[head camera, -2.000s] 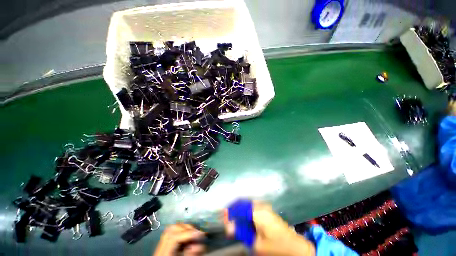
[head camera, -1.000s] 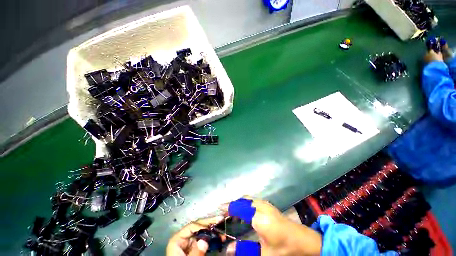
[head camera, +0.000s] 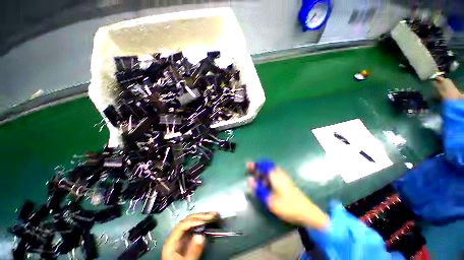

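My left hand (head camera: pixel 189 236) is at the bottom centre, fingers curled around a dark piece (head camera: pixel 213 224). Silver wire handles stick out of it to the right, so it looks like a binder clip with a black part. My right hand (head camera: pixel 282 195), with blue finger wraps, is over the bench to the upper right, apart from the left. It is blurred; a dark patch shows between its fingertips, but I cannot tell if it holds anything. Loose black binder clips (head camera: pixel 163 157) lie heaped at the left and spill from the tipped white clip bin (head camera: pixel 256 94).
A white paper sheet (head camera: pixel 351 165) with two small black items lies right of my right hand. The red tray (head camera: pixel 423 254) with rows of clamped pieces is low right. Another worker's blue sleeve (head camera: pixel 453 132) is at the right edge. A small round fixture (head camera: pixel 360 75) sits farther back.
My hands, together on the piece one second ago, are now apart. My right hand has moved up and away; my left still holds the dark piece. The other worker's hand has moved to the far bin.
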